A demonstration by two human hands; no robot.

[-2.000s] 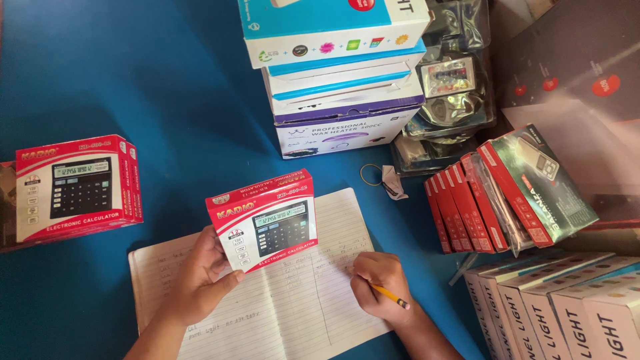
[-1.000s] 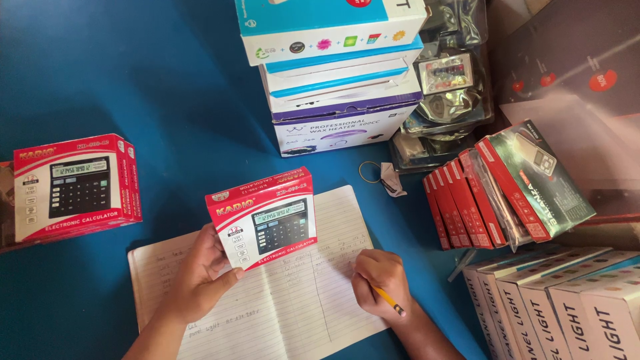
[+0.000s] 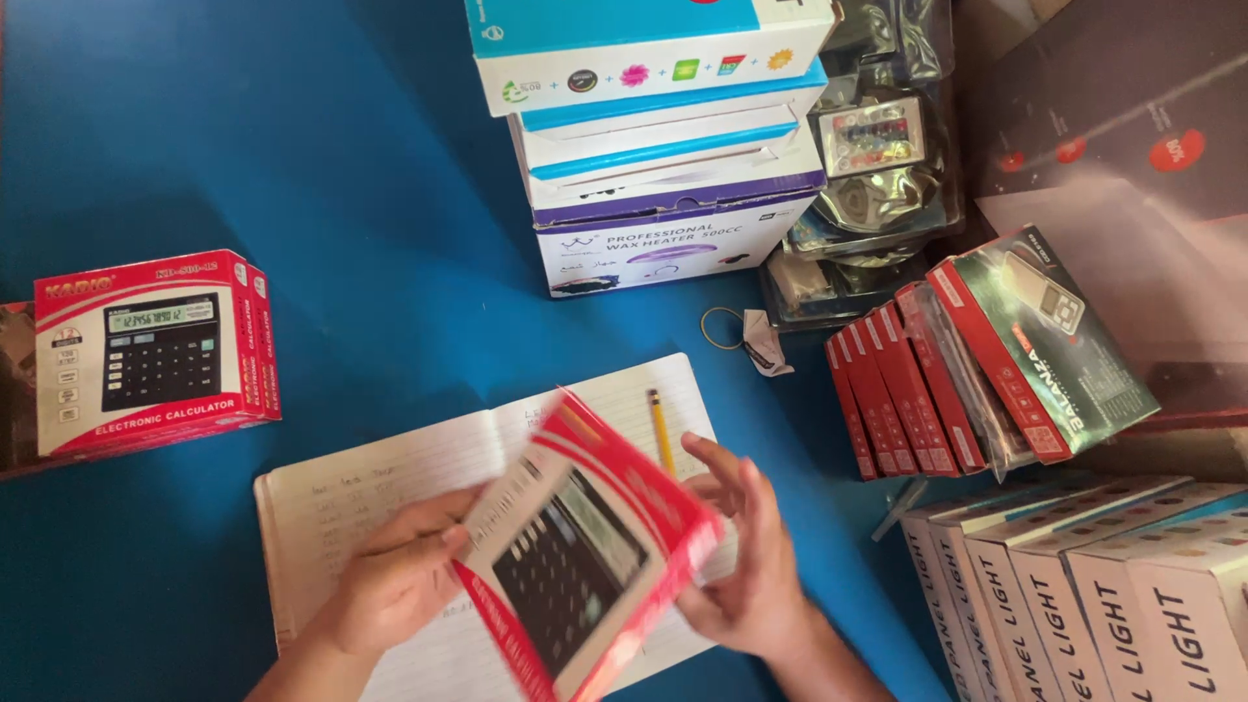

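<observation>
A red and white Kadio calculator box (image 3: 575, 565) is held tilted and slightly blurred above an open lined notebook (image 3: 409, 458) with handwriting. My left hand (image 3: 400, 575) grips the box by its left edge. At its right edge is my right hand (image 3: 741, 546), fingers spread and thumb beside the lower right side; whether it bears on the box is hard to tell. A yellow pencil (image 3: 662, 429) lies on the notebook's right page, just above my right hand. At the left, more calculator boxes (image 3: 146, 351) stand together on the blue table (image 3: 341, 244).
Stacked cartons, the lowest a wax heater box (image 3: 673, 249), stand at the top centre beside plastic-packed electronics (image 3: 868, 175). A rubber band (image 3: 721, 329) and paper scrap (image 3: 765, 343) lie below. Red scale boxes (image 3: 1048, 341) and panel light boxes (image 3: 1063, 595) line the right side.
My right hand has let go of the pencil, which now lies on the page, and has moved to the box's right side. The calculator box has been turned and lowered toward me.
</observation>
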